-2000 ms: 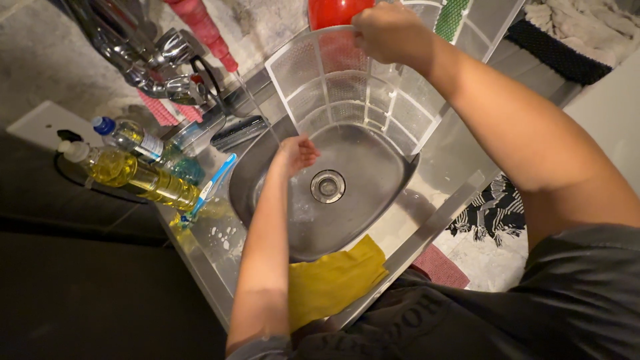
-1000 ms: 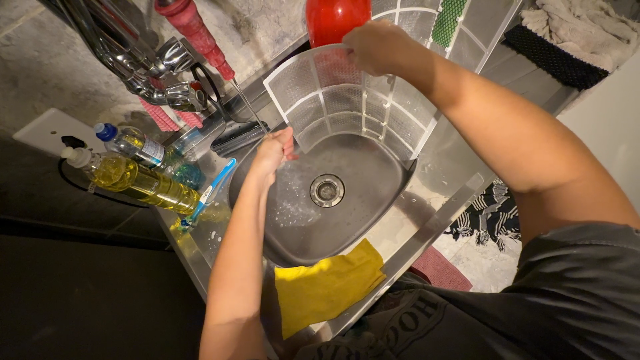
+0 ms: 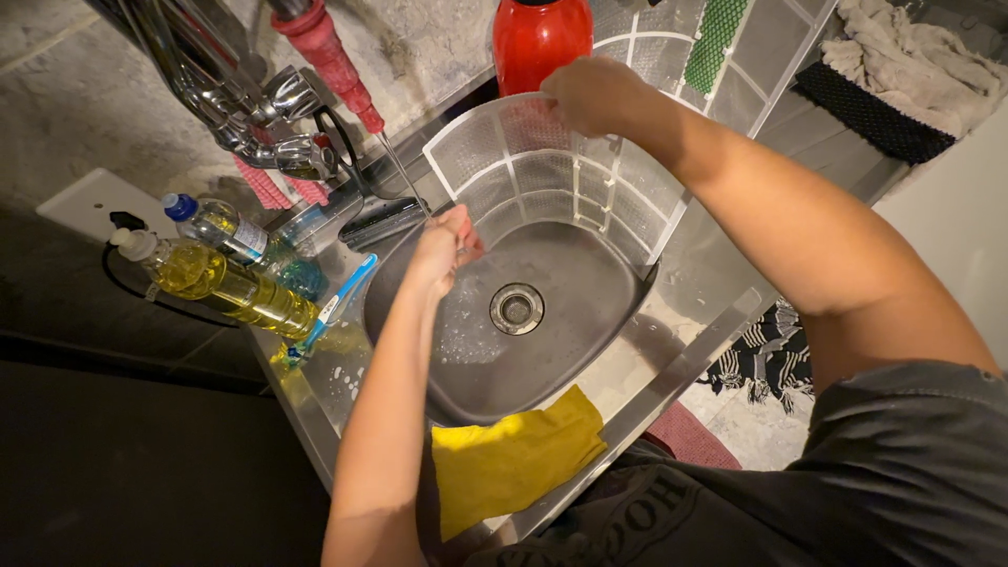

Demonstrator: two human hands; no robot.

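Observation:
A curved white mesh filter screen (image 3: pixel 543 169) stands partly in the stainless steel sink (image 3: pixel 551 346). My right hand (image 3: pixel 591 94) grips its upper edge, in front of a red bottle (image 3: pixel 539 39). At the sink's left rim, my left hand (image 3: pixel 449 244) is in the thin water stream (image 3: pixel 405 173) that falls from a red tap spout (image 3: pixel 335 63); its fingers are bent, and whether they hold anything cannot be told. Some water lies in the bowl near the drain (image 3: pixel 516 309). A second mesh screen with a green strip (image 3: pixel 717 43) leans behind the right forearm.
Left of the sink are a bottle of yellow liquid (image 3: pixel 228 287), a blue-capped bottle (image 3: pixel 236 236), a blue toothbrush (image 3: pixel 339 303) and a black squeegee (image 3: pixel 382 224). A yellow cloth (image 3: pixel 516 457) hangs over the front edge. The chrome taps (image 3: pixel 295 126) are at upper left.
My left hand has moved from over the bowl to its left rim, under the tap spout. My right hand remains at the screen's upper edge.

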